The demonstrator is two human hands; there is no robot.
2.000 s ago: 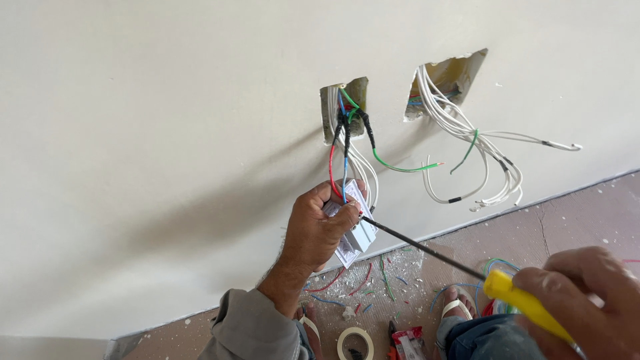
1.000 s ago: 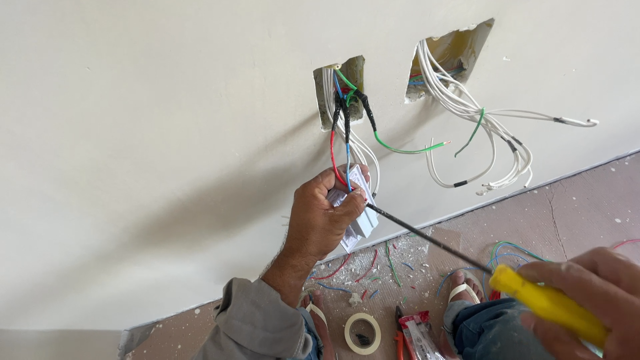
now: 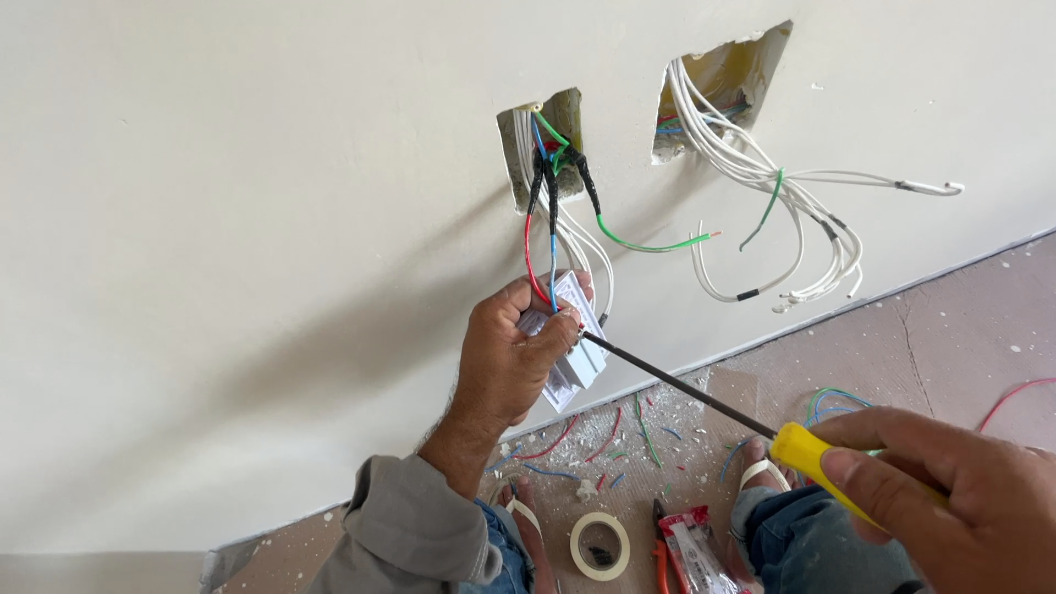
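Note:
My left hand [image 3: 516, 355] grips a white electrical outlet module [image 3: 584, 363], its back turned toward me. A red wire [image 3: 529, 252] and a blue wire [image 3: 553, 268], both taped black higher up, run from the left wall opening [image 3: 569, 111] down to the module under my thumb. My right hand [image 3: 932, 478] holds the yellow handle of a screwdriver [image 3: 685, 388]; its tip meets the module's terminal side beside my left thumb. To the right, a green wire [image 3: 643, 247] with a bare copper end hangs free. My left fingers partly hide the module and the wire ends.
White cables [image 3: 742, 165] hang from a second wall opening [image 3: 726, 74]. On the floor below lie a roll of masking tape [image 3: 575, 546], orange-handled pliers [image 3: 661, 553], a red-and-clear packet [image 3: 701, 549] and wire scraps [image 3: 606, 437]. My sandalled feet stand near them.
The screwdriver stays at the module, while my right hand's grip on the handle has shifted. The left hand still holds the module. The view has moved slightly.

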